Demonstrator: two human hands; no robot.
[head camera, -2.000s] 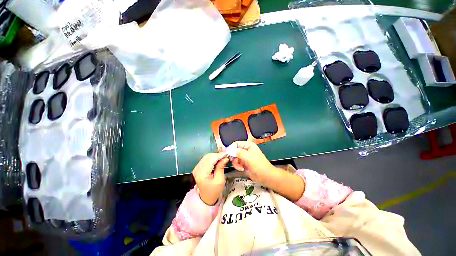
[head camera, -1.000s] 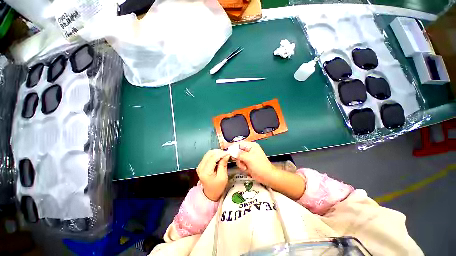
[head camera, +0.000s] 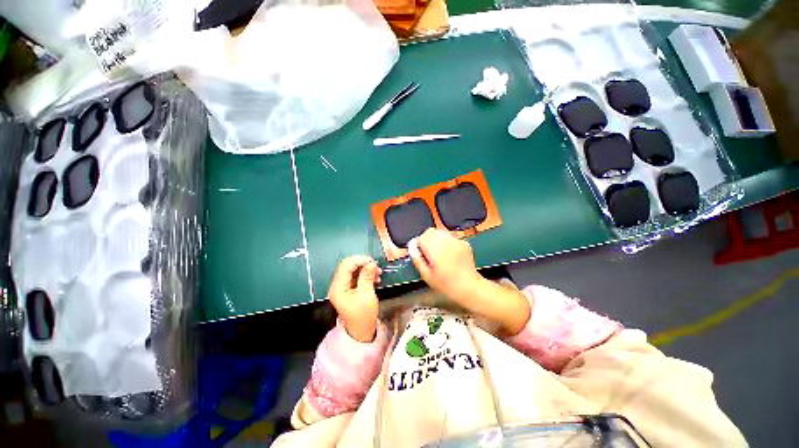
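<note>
An orange fixture (head camera: 492, 210) lies near the front edge of the bench with two black rounded-square parts in its recesses, the left one (head camera: 409, 220) and the right one (head camera: 461, 205). My right hand (head camera: 448, 265) is at the lower edge of the left part, its fingertips closed on a small white piece (head camera: 414, 250). My left hand (head camera: 356, 297) is left of it, just below the fixture, fingertips pinched on what looks like a thin pale strip; its details are too small to tell.
Behind the fixture lie a white stick (head camera: 416, 139), a white-handled pointed tool (head camera: 390, 107), a crumpled tissue (head camera: 491, 83) and a white bottle (head camera: 526, 121). A tray stack (head camera: 83, 254) stands left, a white bag (head camera: 298, 70) rear left, another tray (head camera: 561, 52) and small boxes (head camera: 740, 109) right.
My hands were together over the small white piece and have moved apart. My right hand has moved up to the left black part's lower edge; my left hand has moved slightly left.
</note>
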